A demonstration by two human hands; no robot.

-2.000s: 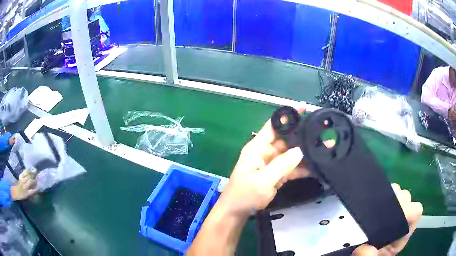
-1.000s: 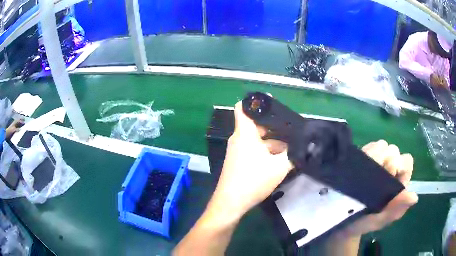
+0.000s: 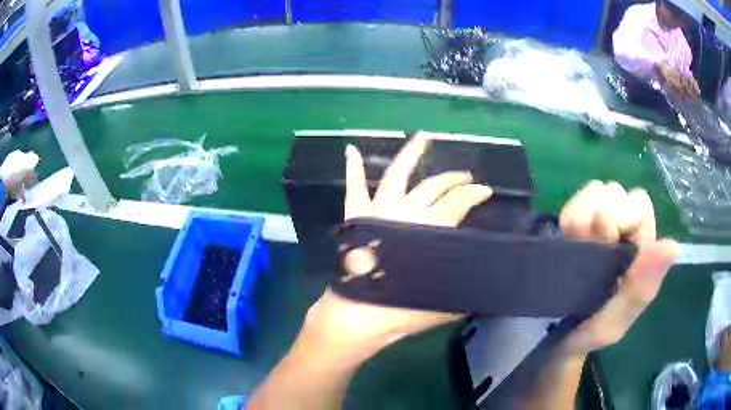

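Observation:
A matte black stand arm (image 3: 481, 271) lies level across the front, its round holed end at the left. A flat plate with a pale face and dark slots (image 3: 509, 348) shows below it, partly hidden. My right hand (image 3: 613, 248) is shut around the right end of the arm. My left hand (image 3: 401, 192) is behind the arm's holed end, its fingers spread above the arm. Skin shows through the hole; the thumb is not clearly visible.
A blue bin (image 3: 212, 276) of small dark pieces stands at left. A large black box (image 3: 321, 172) stands behind my hands. Plastic bags (image 3: 180, 170) lie on the green surface. A person in pink (image 3: 653, 44) is at upper right; a blue sleeve (image 3: 717, 391) shows at lower right.
The arm has turned from steeply slanted to nearly level. My left fingers have opened from around its upper part. The view has shifted right, bringing the black box into sight.

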